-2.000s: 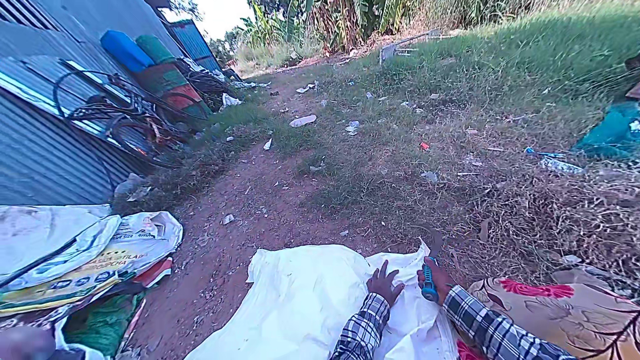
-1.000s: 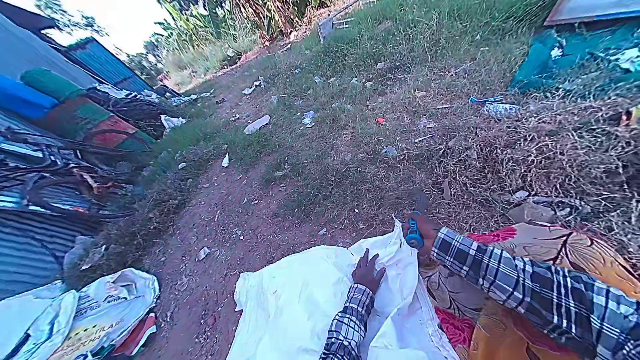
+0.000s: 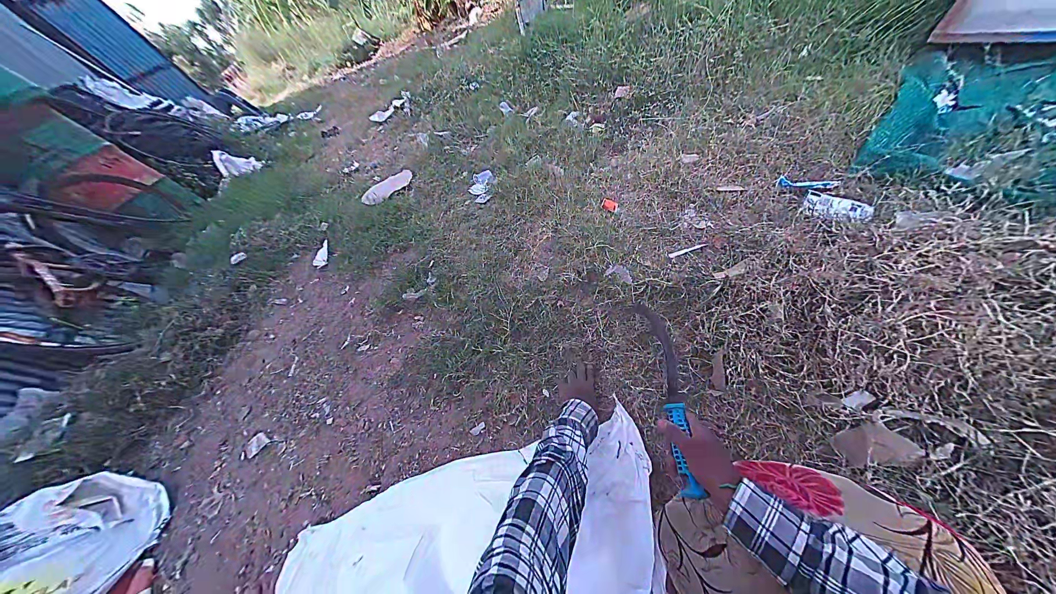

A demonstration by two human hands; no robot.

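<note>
My right hand (image 3: 705,452) grips the blue plastic handle of a sickle (image 3: 662,355), whose dark curved blade points forward over dry grass. My left hand (image 3: 580,384) reaches past the edge of a white sheet or sack (image 3: 404,528) and is low over the grass (image 3: 495,330), fingers spread, with nothing seen in it. Whether it touches the ground I cannot tell. The white sheet lies under my left forearm. Below my right forearm is floral-patterned cloth (image 3: 874,503) in tan and red.
Printed sacks (image 3: 91,528) lie at the lower left beside a dirt path (image 3: 272,412). Corrugated metal sheeting (image 3: 124,49) and cables stand at the upper left. Green netting (image 3: 949,124) lies at the upper right. Litter, a crushed can (image 3: 837,206) and dry stalks (image 3: 907,330) are scattered about.
My left hand has moved forward off the white sheet to the grass. The sickle's blade now shows plainly in front of my right hand. The view has shifted.
</note>
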